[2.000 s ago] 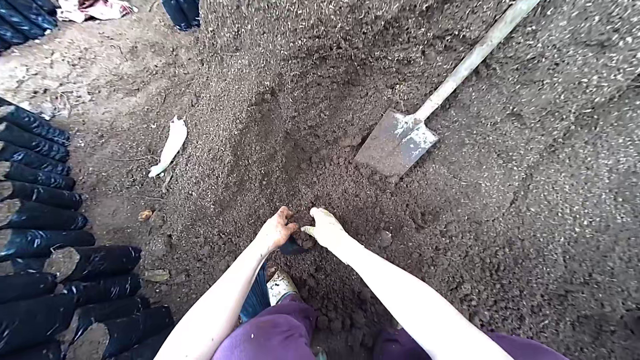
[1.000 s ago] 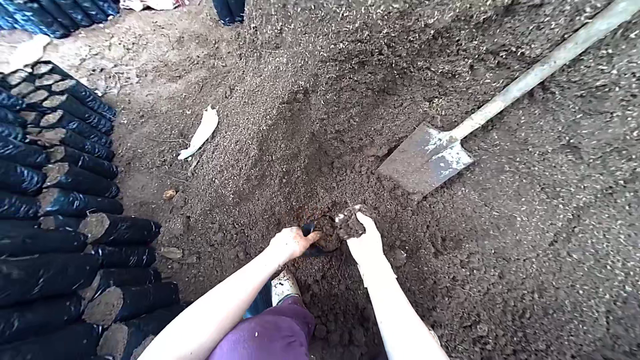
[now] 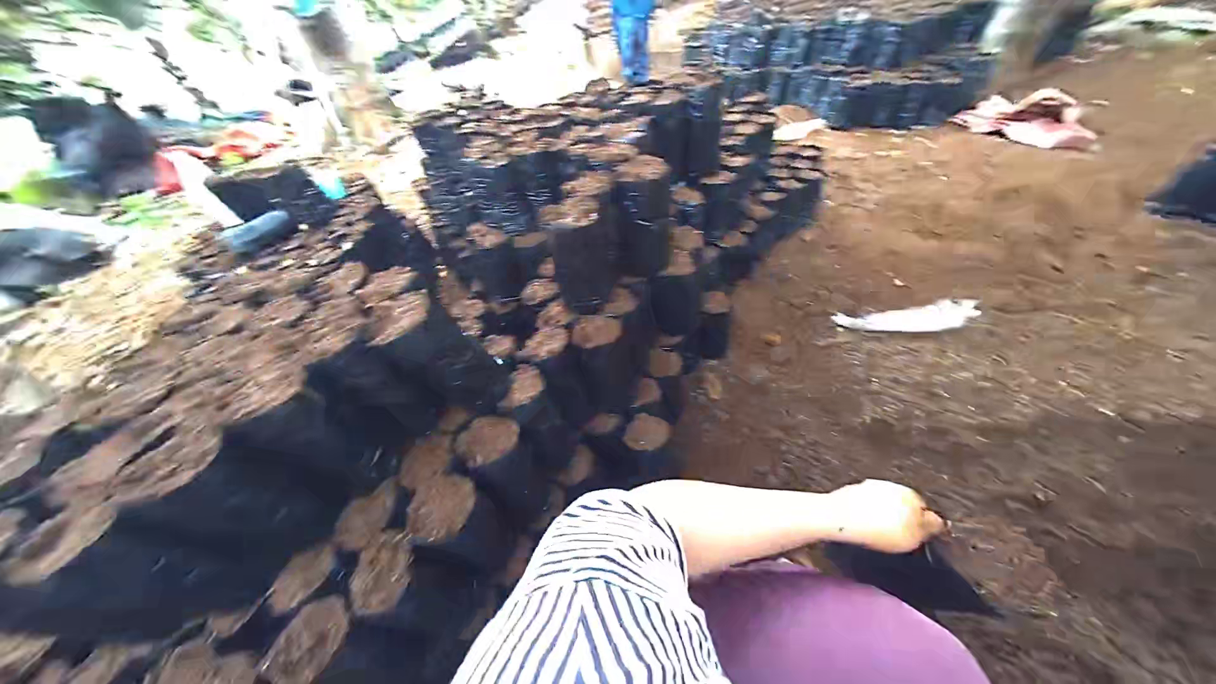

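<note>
My left hand (image 3: 891,516) is closed on the top edge of a black plastic bag (image 3: 914,576) at the lower right, beside my purple-clad knee. How full the bag is cannot be told from this blurred view. My right hand lies outside the picture. Many soil-filled black plastic bags (image 3: 594,366) stand upright in packed rows to the left of my arm, their round soil tops showing.
A white plastic scrap (image 3: 907,317) lies on the brown soil (image 3: 855,408). Farther back are a pink cloth (image 3: 1031,122), another block of black bags (image 3: 855,95) and a person's blue-clad leg (image 3: 634,38). A dark object (image 3: 1187,188) is at the right edge.
The view has swung far left and up, so the shovel and my right hand, which held soil one second ago, are out of frame. My left hand remains at a black bag.
</note>
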